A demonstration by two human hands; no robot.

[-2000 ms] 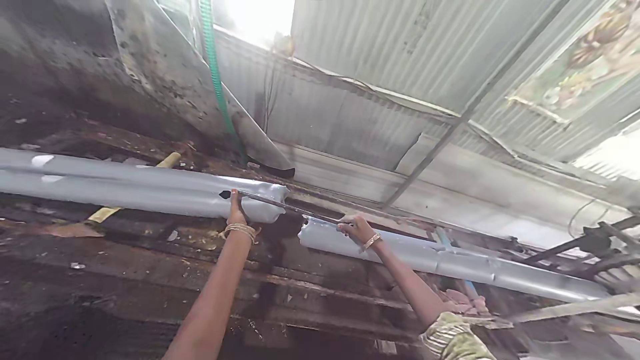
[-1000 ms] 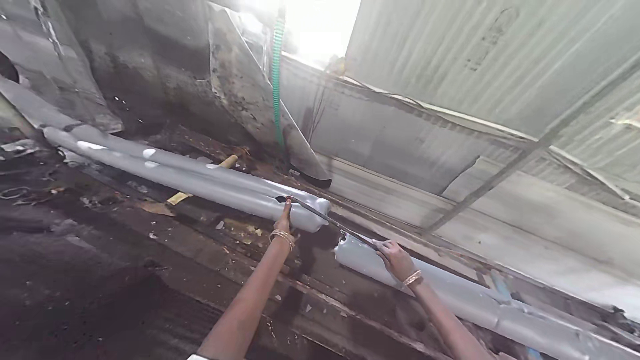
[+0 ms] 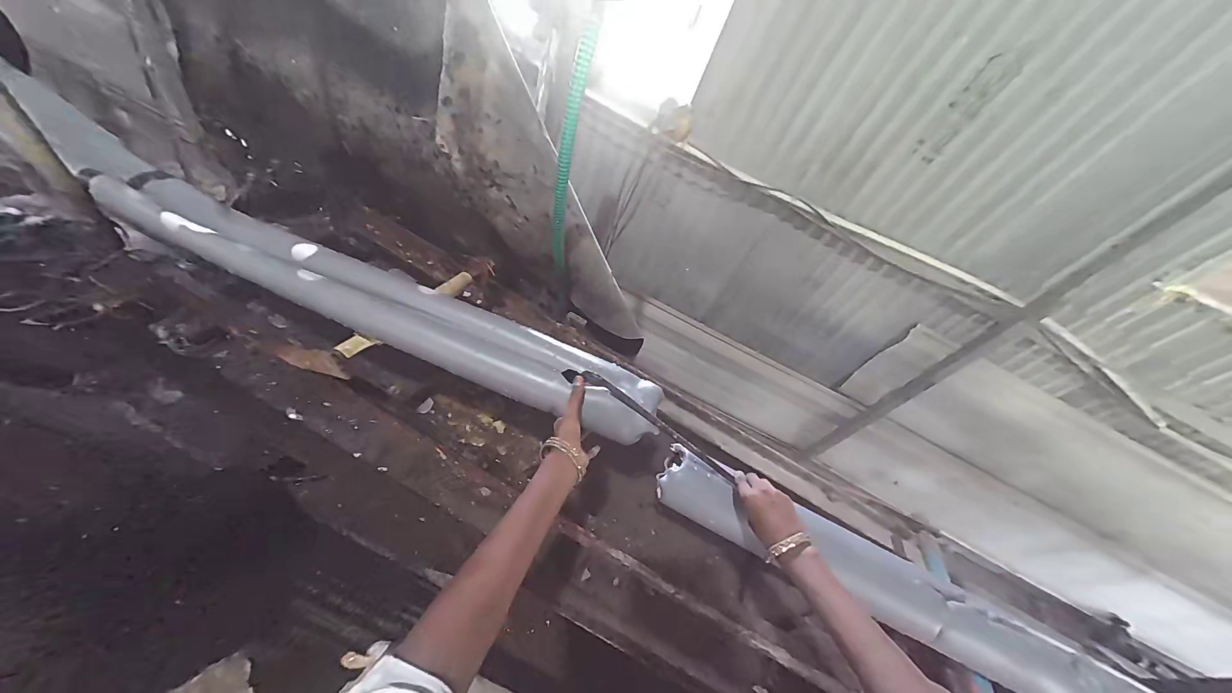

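Two long rolls in grey plastic-like sheeting lie end to end with a gap between them. The left roll [image 3: 385, 318] is creased lengthwise and rounded at its end; the right roll [image 3: 847, 549] has a ragged end. A thin dark metal rod [image 3: 664, 423] with a small pointed head spans the gap. My left hand [image 3: 573, 428] is at the rod's head over the left roll, one finger extended against it; its full grip is hidden. My right hand [image 3: 767, 510] is closed round the rod's other end, above the right roll. Both wrists wear bangles.
Dark, dirty planks [image 3: 462, 491] with scraps run beneath the rolls. A yellowish stick [image 3: 356, 345] passes under the left roll. A green ribbed hose [image 3: 570, 144] hangs beside a stained sheet [image 3: 491, 125]. Corrugated metal sheets [image 3: 866, 115] and a bar [image 3: 924, 375] stand behind.
The view has turned and shifted left, showing more of the left roll. Both hands stay at the rod, which still spans the gap.
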